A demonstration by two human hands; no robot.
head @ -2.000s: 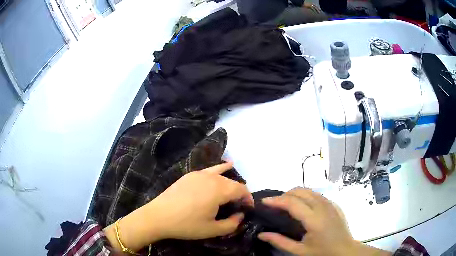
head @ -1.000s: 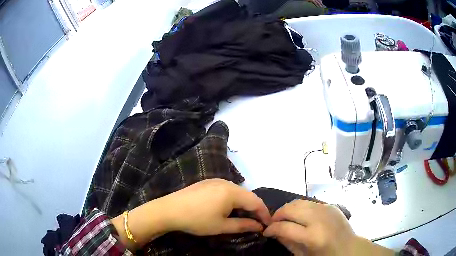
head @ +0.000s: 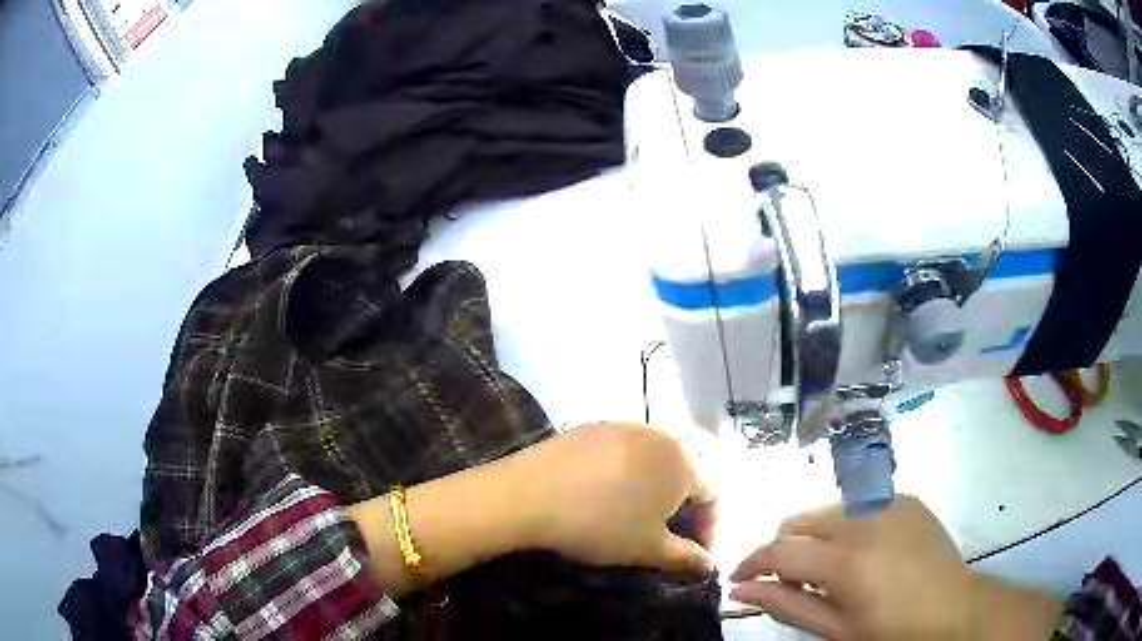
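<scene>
The dark plaid garment (head: 388, 407) lies left of the needle, its near edge running under my left hand to the machine. My left hand (head: 626, 501) is curled on this edge and grips it with thumb and fingers. My right hand (head: 864, 576) is below the presser foot area; its fingertips are by the cloth's right end, and whether they hold it is unclear. The white sewing machine head (head: 739, 313) stands above my right hand, with a chrome thread take-up guard (head: 808, 294). Needle and presser foot cannot be made out clearly.
A pile of black pieces (head: 451, 100) lies behind the plaid. Red and orange-yellow handled scissors (head: 1046, 403) lie right of the needle, with a metal tool tip (head: 1130, 438) farther right. A black strip with pins (head: 1083, 213) wraps the machine arm.
My view has shifted toward the machine, which appears larger and farther left. My hands were together on the dark cloth left of the needle; now they are below the head, slightly apart.
</scene>
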